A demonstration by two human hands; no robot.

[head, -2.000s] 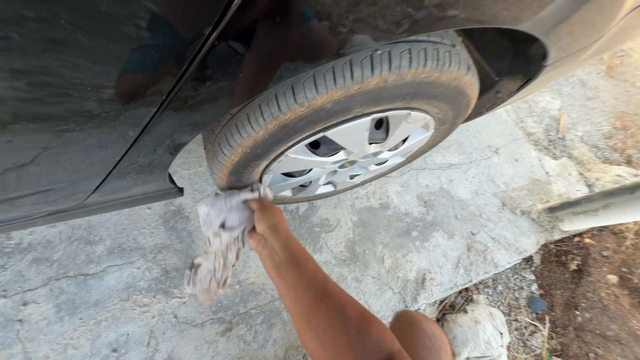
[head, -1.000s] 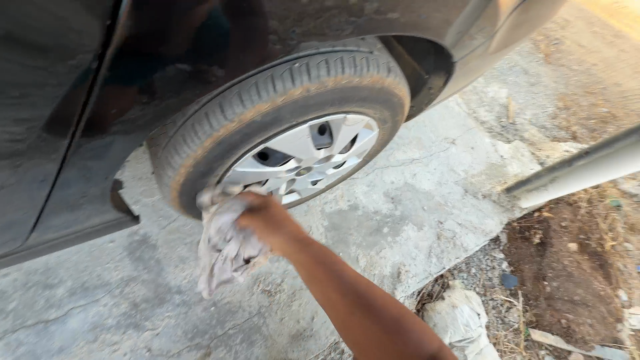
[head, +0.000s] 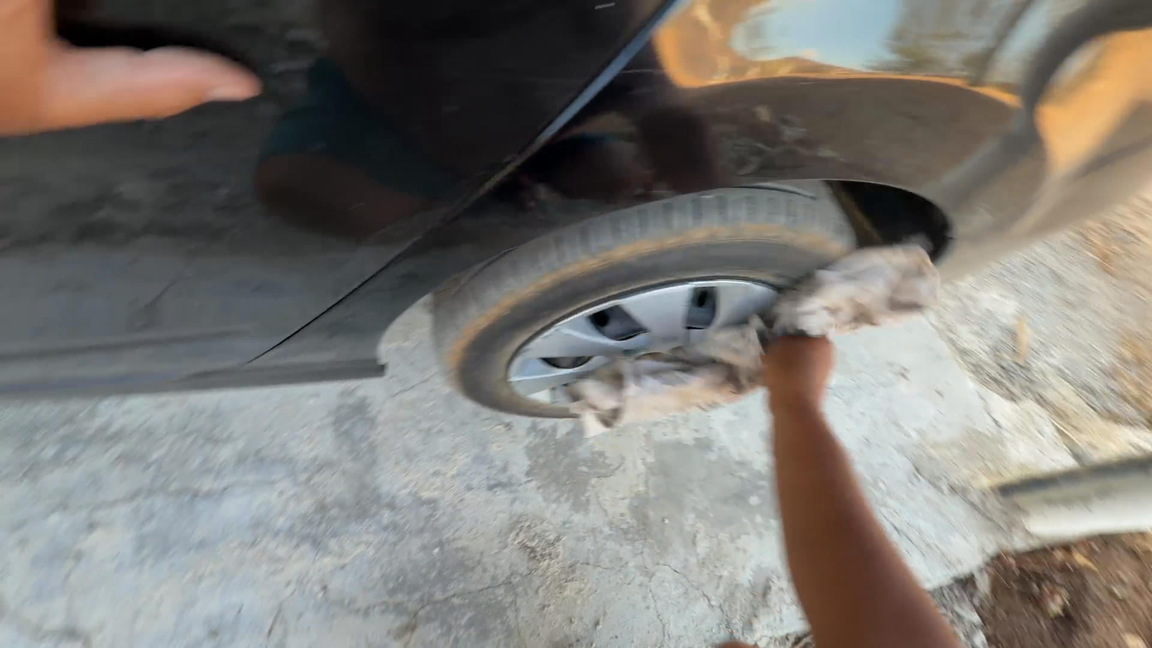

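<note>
My right hand (head: 794,353) grips a crumpled, pale, stained cloth (head: 859,292) at the right side of a car wheel. Part of the cloth hangs across the lower face of the silver wheel cover (head: 661,324); another part bunches over the right edge of the black tire (head: 490,333), whose sidewall has a brown dirty band. Motion blurs the cloth, and it hides most of my right fingers. My left hand (head: 135,85) shows at the upper left, partly out of view, in front of the dark car door (head: 180,216). Its visible finger is extended, and the rest cannot be seen.
The dark, glossy car body (head: 810,117) arches over the wheel and reflects the surroundings. Cracked concrete (head: 360,522) lies below. At the lower right are a pale pole (head: 1089,504) and brown soil (head: 1071,589).
My right hand has moved with the cloth from the wheel's lower left to its right side. My left hand has come into view at the upper left.
</note>
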